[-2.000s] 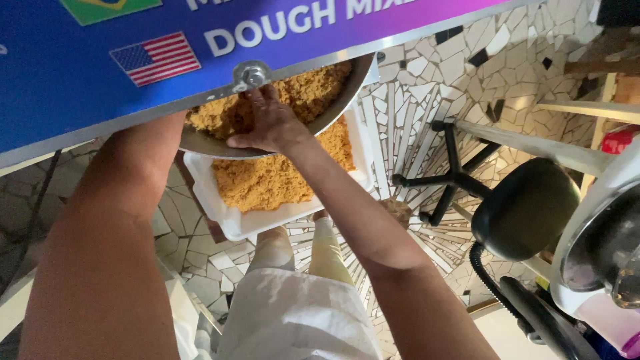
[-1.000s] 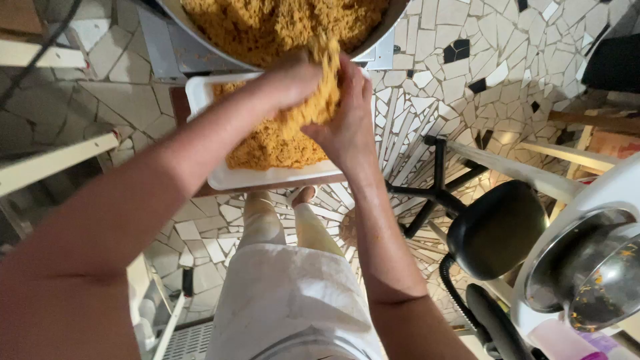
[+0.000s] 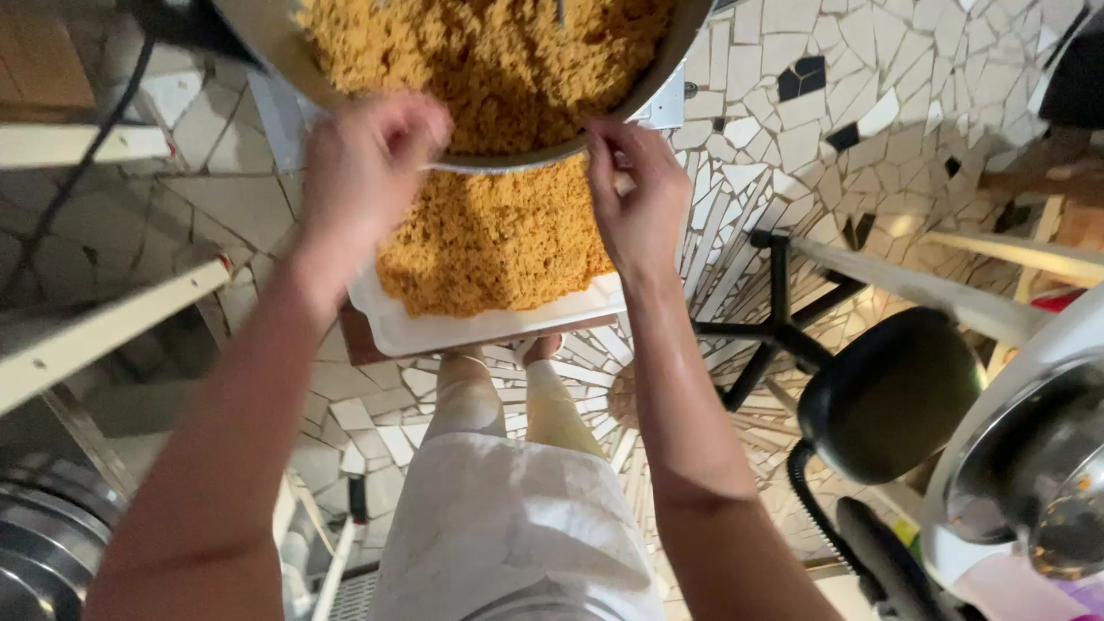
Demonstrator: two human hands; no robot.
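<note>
A large round metal bowl (image 3: 466,162), part of a dough mixer, holds crumbly orange-yellow dough (image 3: 509,60). Below its near rim, a white plastic tray (image 3: 483,329) carries a heap of the same crumbly dough (image 3: 500,241). My left hand (image 3: 379,155), blurred, is at the bowl's near left rim with its fingers curled. At the near right rim, my right hand (image 3: 634,190) has its thumb and fingers bent close together. Whether either hand grips the rim or holds crumbs cannot be told.
A black office chair (image 3: 893,392) stands at the right, beside a white table (image 3: 949,483) with metal bowls (image 3: 1074,509). Light-coloured frame bars (image 3: 112,332) and stacked round metal pans (image 3: 52,535) are at the left. My feet stand on a mosaic floor just below the tray.
My hands, close together over the tray with a clump of dough one second ago, have moved apart to the bowl's near rim. The clump no longer shows between them.
</note>
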